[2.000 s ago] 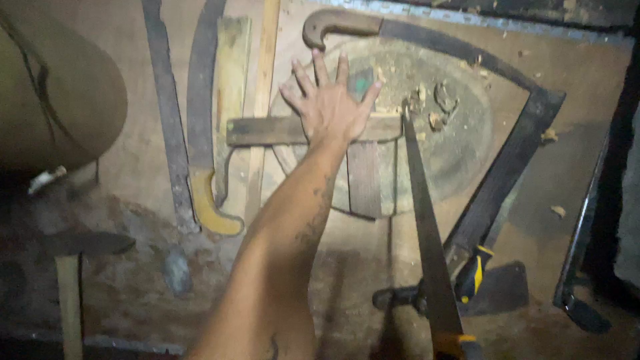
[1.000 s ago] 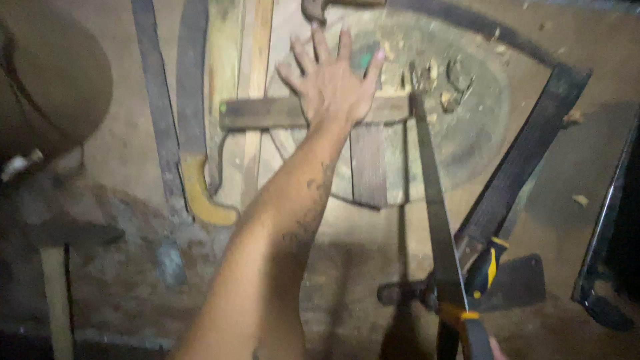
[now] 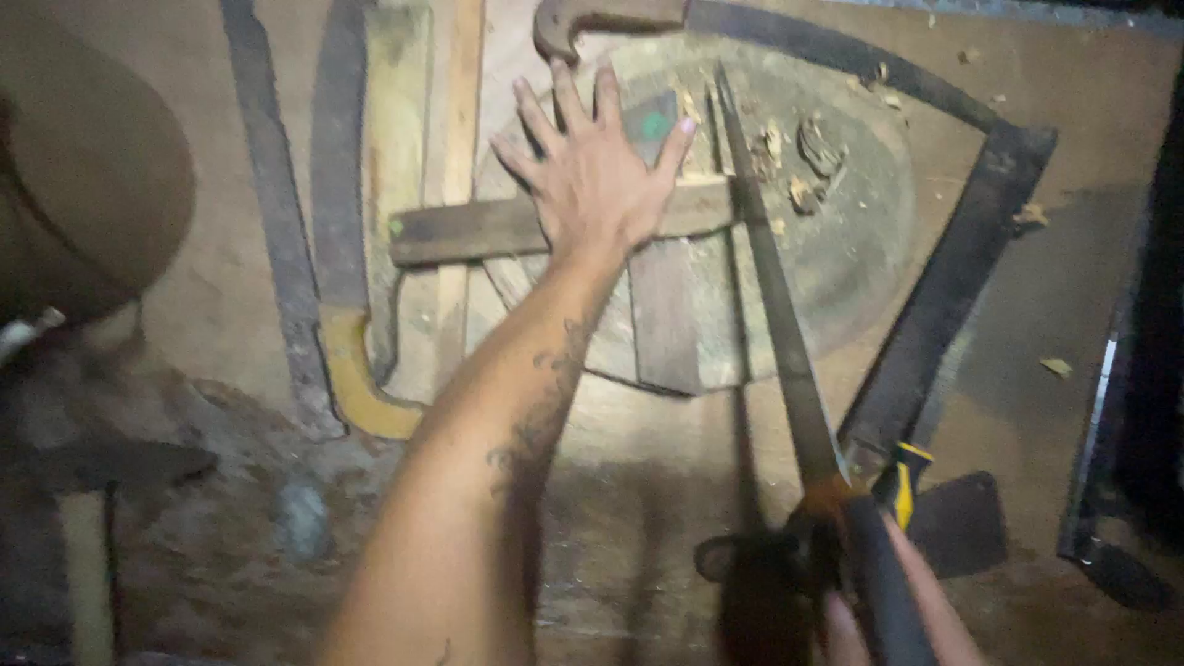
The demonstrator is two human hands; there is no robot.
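My left hand [image 3: 601, 176] lies flat with spread fingers on a short wooden piece [image 3: 462, 229], which rests crosswise over a flat board [image 3: 664, 319] on a round wooden block [image 3: 860, 268]. At the lower right, my right hand [image 3: 911, 601], partly cut off by the frame and blurred, grips the dark handle of a handsaw. The narrow saw blade [image 3: 782, 324] slants up and left across the right end of the wooden piece; its tip reaches past the piece. Wood chips [image 3: 819, 153] lie right of the blade.
Curved saws with a yellow handle [image 3: 365, 379] and a brown handle [image 3: 620, 14] lie left and above. A dark broad blade [image 3: 953, 287] is at right, near a black-and-yellow handle [image 3: 902, 486]. A hammer [image 3: 88, 555] lies lower left; a rounded object [image 3: 92, 166] stands upper left.
The saw has moved forward, its tip now farther beyond the wooden piece, and more of its handle and my right hand shows. My left hand stays on the wood.
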